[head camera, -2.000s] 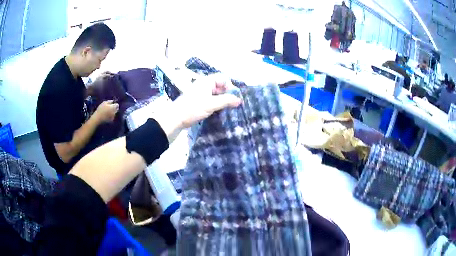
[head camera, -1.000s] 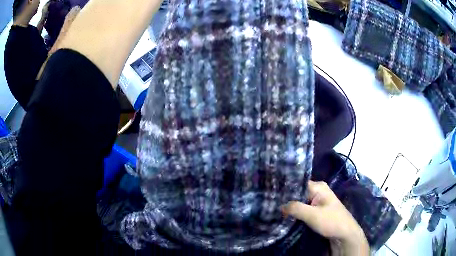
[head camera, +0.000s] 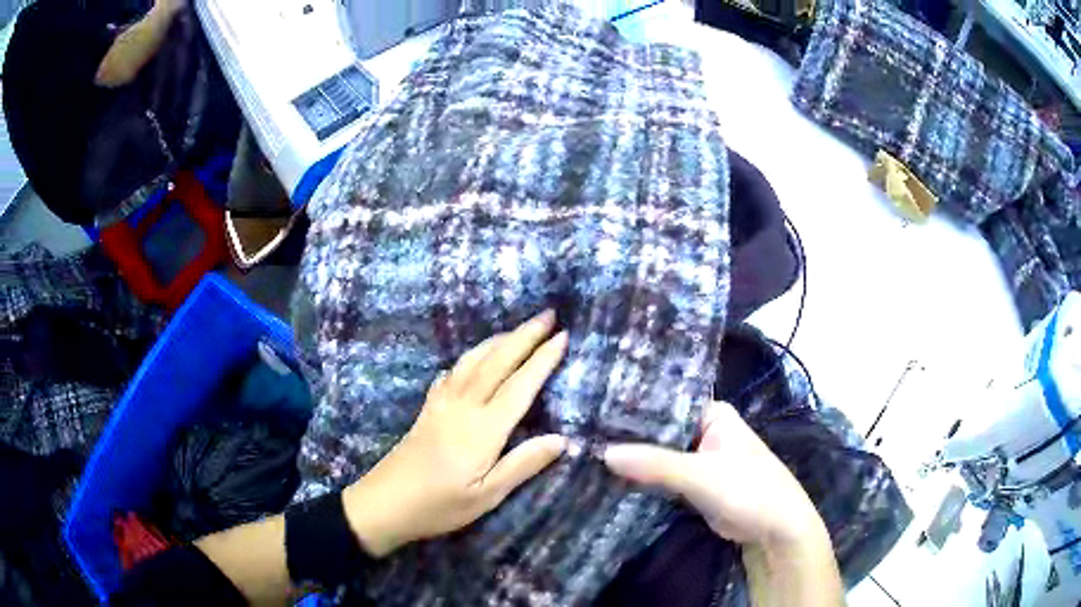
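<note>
A plaid tweed garment piece (head camera: 522, 237) in grey, blue, white and dark checks lies spread in front of me. My left hand (head camera: 474, 433) lies on top of it, fingers spread and partly bent, the thumb pointing toward the right hand. My right hand (head camera: 723, 480) grips its right edge, thumb on top and the fingers hidden under the cloth. Smooth dark purple lining (head camera: 759, 237) shows beyond the right edge. What lies under the plaid cloth is hidden.
A white sewing machine (head camera: 1031, 397) stands at the right, scissors (head camera: 1008, 581) near it. Folded plaid pieces (head camera: 925, 113) and a tan scrap (head camera: 903, 186) lie at the far right. A blue bin (head camera: 148, 409) is at the left. Another person's arm (head camera: 136, 45) shows at upper left.
My left hand has come down from the cloth's far end onto its middle. The plaid piece now lies lower and spread out. My right hand still holds the right edge.
</note>
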